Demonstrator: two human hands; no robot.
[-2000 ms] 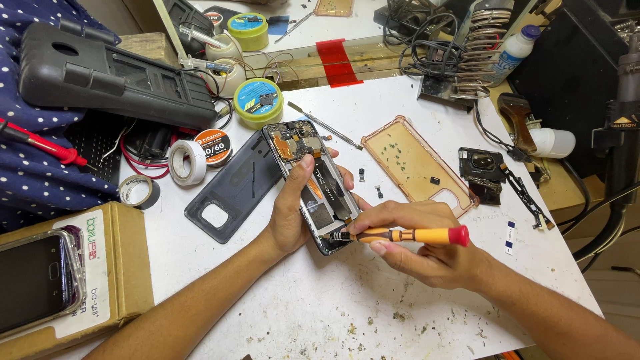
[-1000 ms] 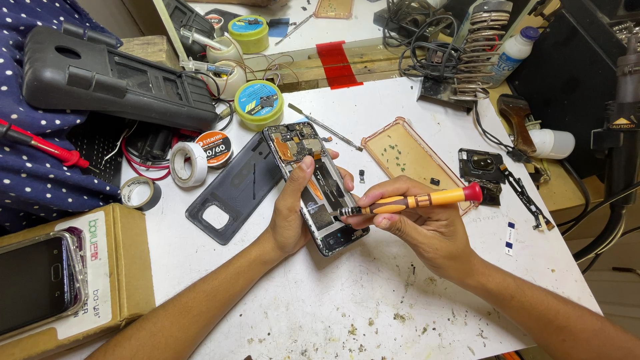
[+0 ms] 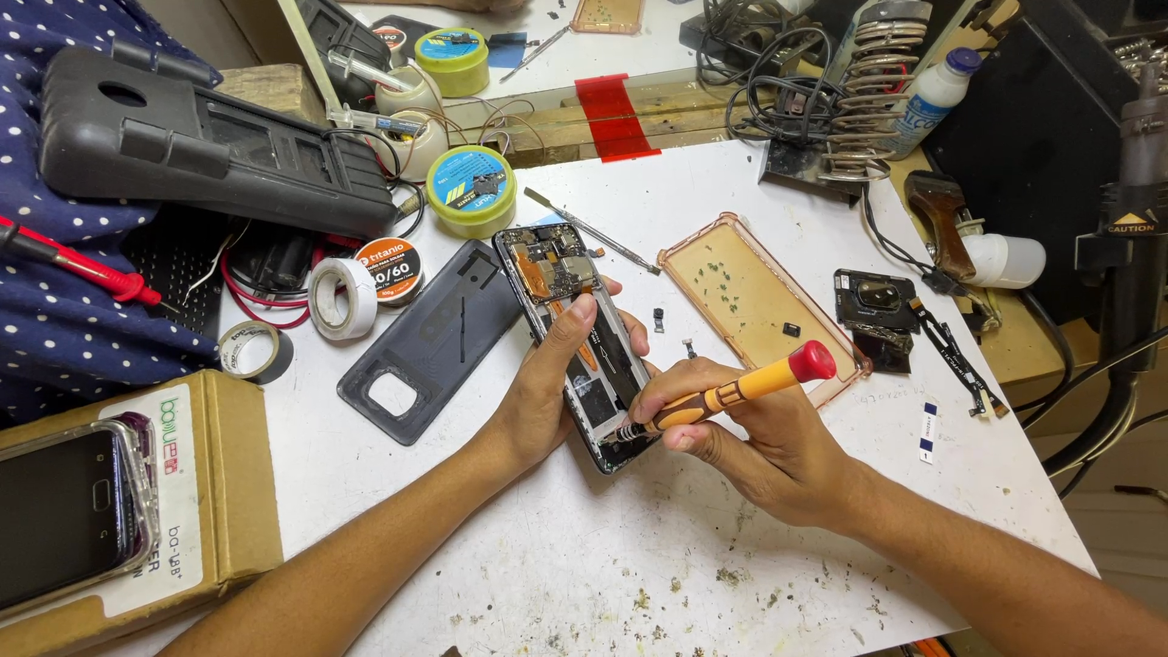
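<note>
My left hand [image 3: 557,374] grips an opened smartphone [image 3: 598,401], tilted, its circuit board and inner parts showing. My right hand [image 3: 762,433] holds a precision screwdriver [image 3: 730,394] with an orange and brown handle and a red cap. The driver's tip is at the phone's lower end; whether it sits in a screw I cannot tell. Left of the phone lies a dark phone back cover [image 3: 429,347] with a thin dark strip on it. To the right is a clear amber phone case [image 3: 757,301] holding small green bits and a small black part [image 3: 791,329].
A metal pry tool [image 3: 593,231] lies behind the phone. Green-lidded tubs, solder wire [image 3: 391,271] and tape rolls [image 3: 342,298] stand at left, near a boxed phone [image 3: 64,511]. A soldering iron stand [image 3: 867,100] and a camera cover part [image 3: 874,299] are at right.
The screwdriver's tip has moved from the phone's right side at first, over its middle, to the lower left part of its end. My left hand keeps hold of the phone.
</note>
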